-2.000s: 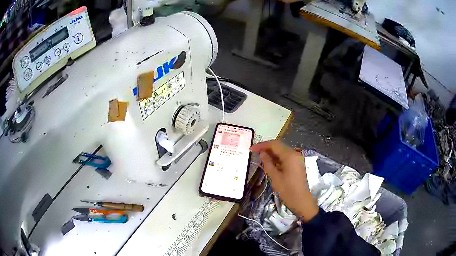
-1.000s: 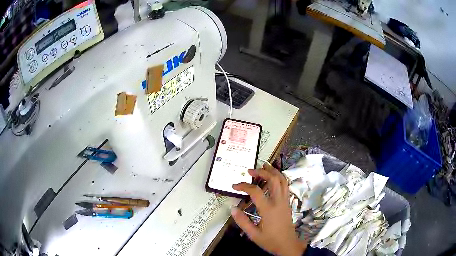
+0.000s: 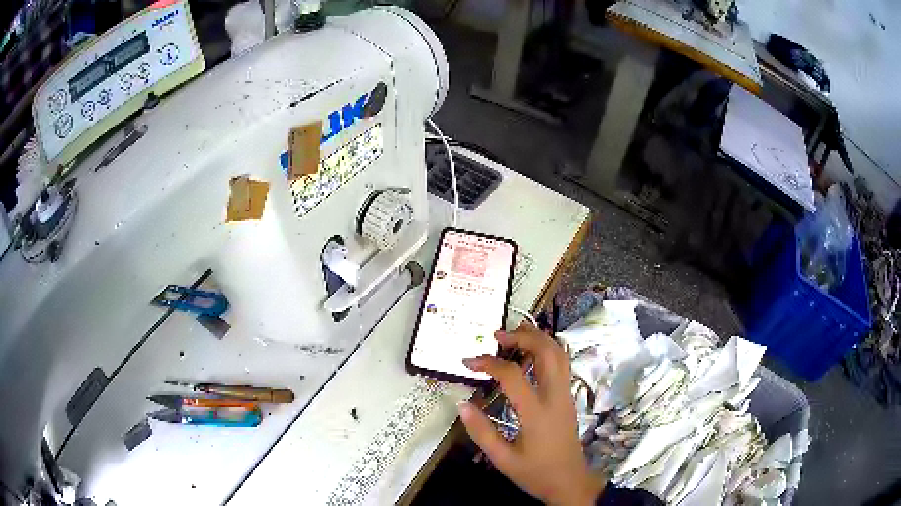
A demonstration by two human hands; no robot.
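Note:
A smartphone (image 3: 461,304) with a black edge and a lit white and pink screen lies flat on the right end of the white sewing table. My right hand (image 3: 538,415) is at the phone's lower right corner. Its fingers are apart and bent, with fingertips over or on the lower part of the screen; I cannot tell if they touch. It holds nothing. My left hand is out of the picture.
The sewing machine (image 3: 237,128) fills the left. Thread snips (image 3: 212,416) and a brown-handled tool (image 3: 247,392) lie on its bed, with a small blue tool (image 3: 196,300) nearer the arm. A basket heaped with white fabric pieces (image 3: 682,405) stands right, a blue crate (image 3: 810,296) beyond.
My right hand has moved from the phone's upper right edge down to its lower right corner, with its fingers spreading. The phone has stayed on the table. The view has shifted slightly.

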